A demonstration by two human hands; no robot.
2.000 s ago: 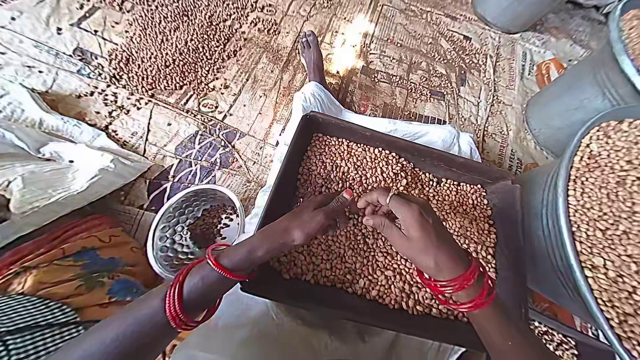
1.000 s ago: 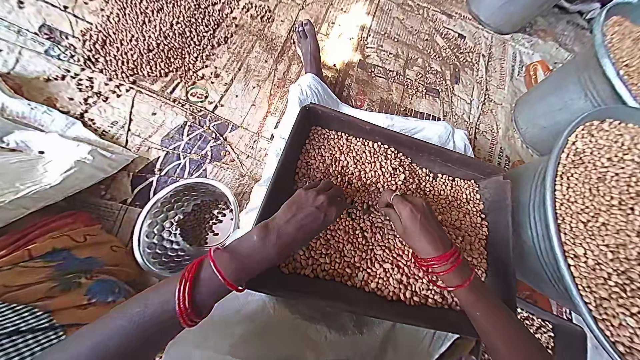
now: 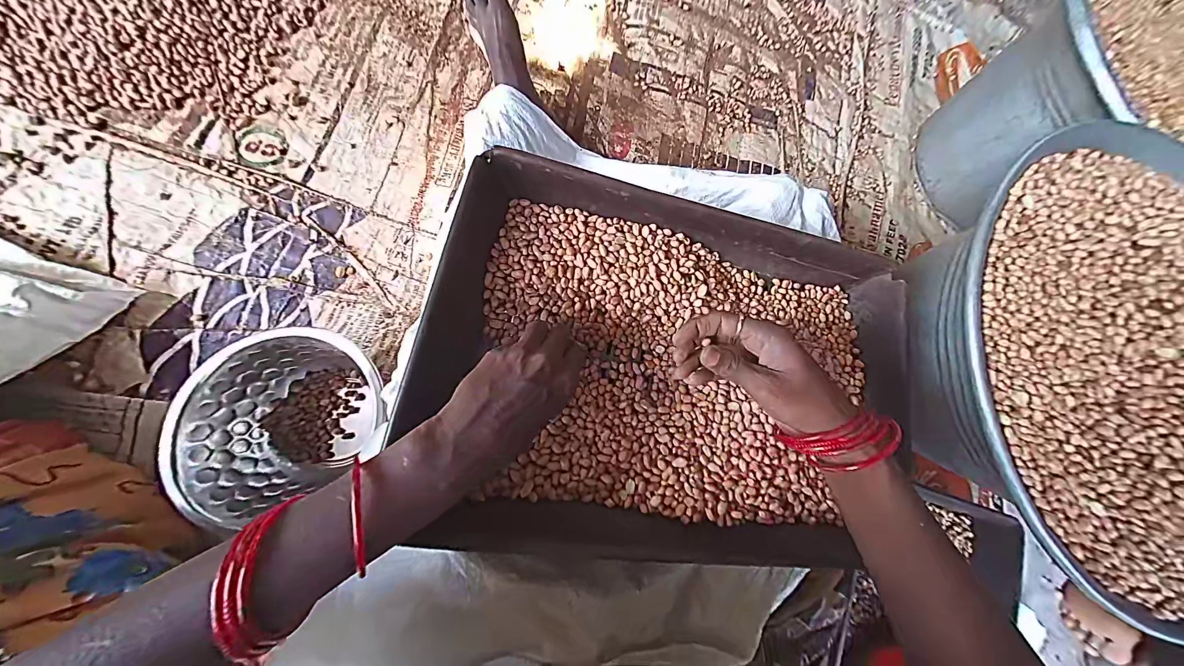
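Observation:
A dark rectangular tray (image 3: 666, 546) rests across my lap, with a layer of shelled peanuts (image 3: 647, 462) spread inside. My left hand (image 3: 527, 379) is over the left part of the peanuts, knuckles up, its fingers curled down among them; whether it holds any is hidden. Over the right part is my right hand (image 3: 754, 361), palm partly turned up. Its thumb and fingers are bent toward each other, and a small pale piece, perhaps a peanut, shows at the thumb and forefinger. Red bangles circle both my forearms.
A dimpled metal bowl (image 3: 222, 444) with dark kernels stands left of the tray. At right are a metal bucket (image 3: 953, 361) full of peanuts and another bucket (image 3: 999, 129) behind it. More nuts (image 3: 139, 55) lie on the printed floor sheet. Another dark tray (image 3: 999, 546) is at lower right.
My hands, close together over the tray two seconds ago, are now farther apart. The right hand's palm has turned more upward since one second ago.

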